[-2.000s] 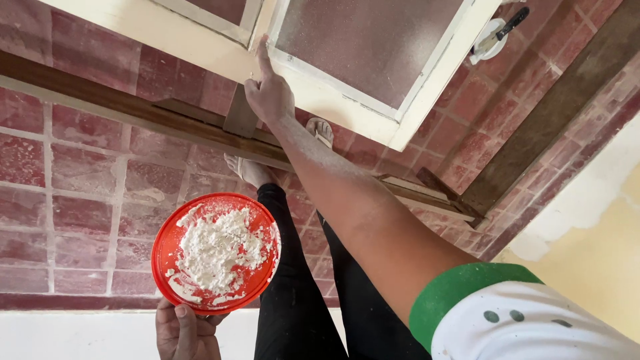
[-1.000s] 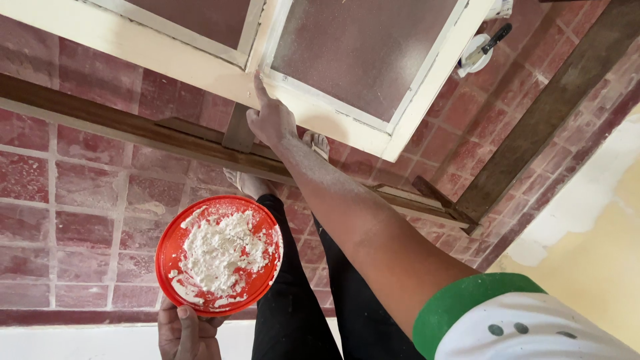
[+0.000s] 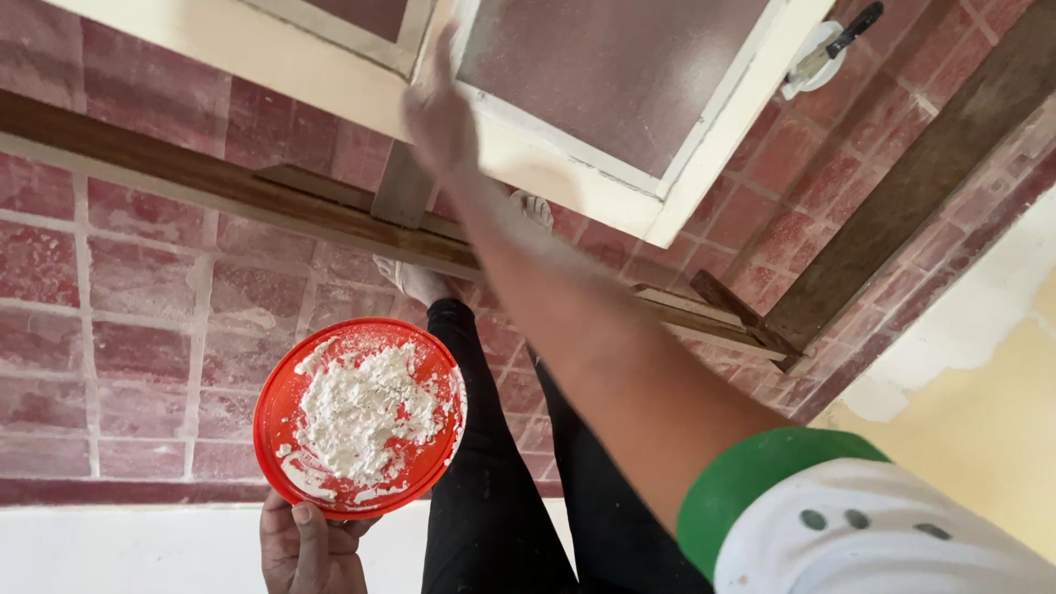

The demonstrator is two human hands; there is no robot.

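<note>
A round red plastic lid [image 3: 272, 412] bears a heap of crumbly white putty [image 3: 363, 412]. My left hand [image 3: 313, 544] grips the lid at its lower rim, thumb on top. My right hand [image 3: 441, 115], blurred, reaches up to a cream-painted framed panel [image 3: 577, 165] with glass-like panes. Its index finger is stretched along the bar between two panes, by a pane's corner; whether the fingertip touches cannot be told. White dust coats my right wrist and forearm.
Beneath the panel run wooden beams [image 3: 206, 181] over a red tiled floor [image 3: 140, 346]. A putty knife [image 3: 833, 49] with a black handle lies across a white container [image 3: 825, 74] at upper right. My feet stand near the beam. A patchy wall [image 3: 949, 379] is at right.
My right hand has moved up along the bar between the panes. My left hand keeps its hold on the red lid.
</note>
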